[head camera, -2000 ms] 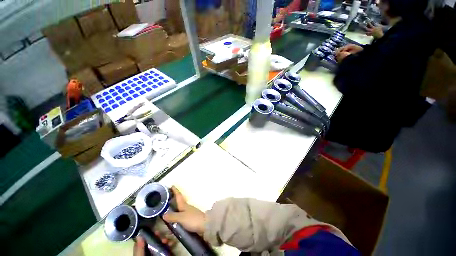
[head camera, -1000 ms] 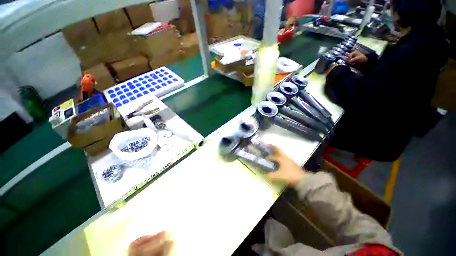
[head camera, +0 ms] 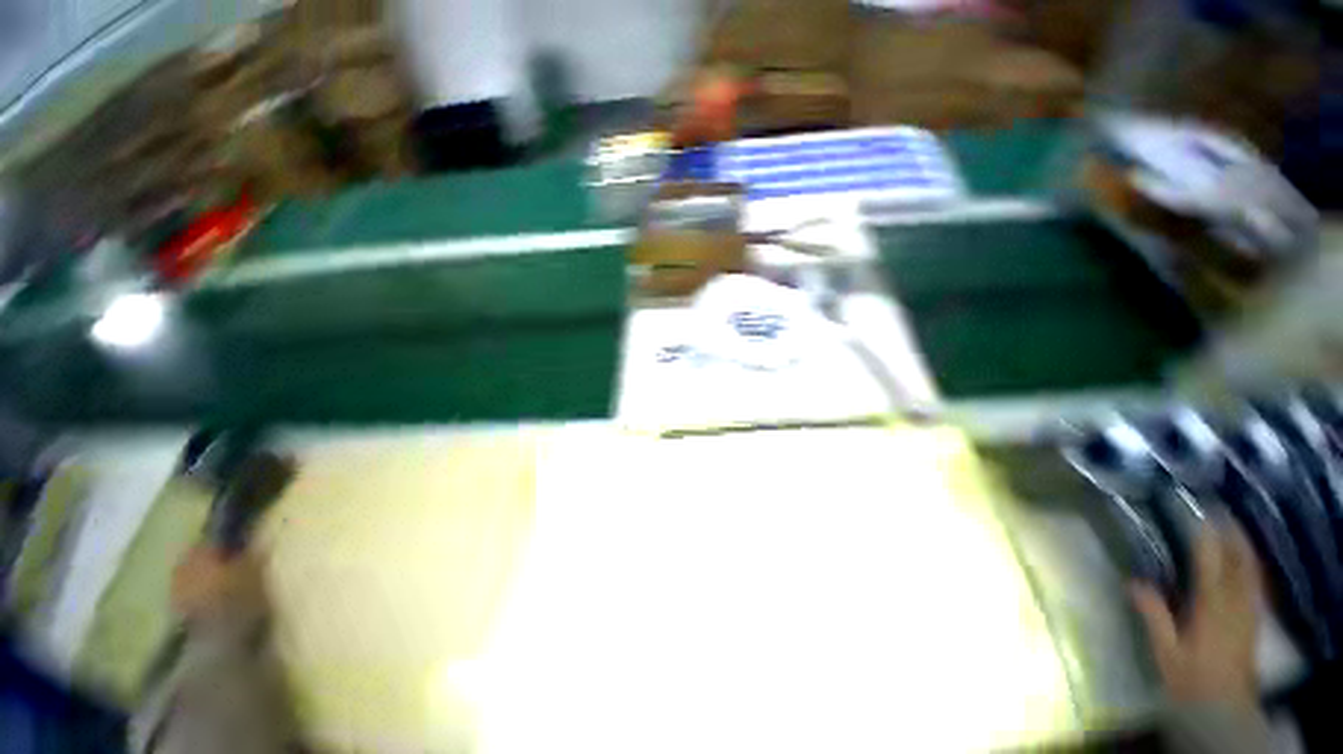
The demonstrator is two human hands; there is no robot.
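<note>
The frame is strongly blurred. My left hand (head camera: pixel 218 582) is at the far left of the bench, closed around the lower part of a dark hair dryer (head camera: pixel 251 494) that points away from me. My right hand (head camera: pixel 1215 619) is at the right, thumb and fingers apart, against or just beside the handles of the row of hair dryers. Several hair dryers (head camera: pixel 1190 442) lie side by side there, silver end rings away from me. Blur hides whether my right fingers touch a handle.
The pale yellow bench cover (head camera: pixel 398 589) spans between my hands. Beyond it, a white tray (head camera: pixel 663 398) holds a white parts bowl (head camera: pixel 759 321), with an open carton (head camera: pixel 689 251) and a blue-and-white pocket tray (head camera: pixel 840 170) behind. The green conveyor belt (head camera: pixel 427 346) runs across.
The view has swung left. My right hand has set the two hair dryers down at the row and its fingers are apart. My left hand has moved far left and taken hold of a hair dryer.
</note>
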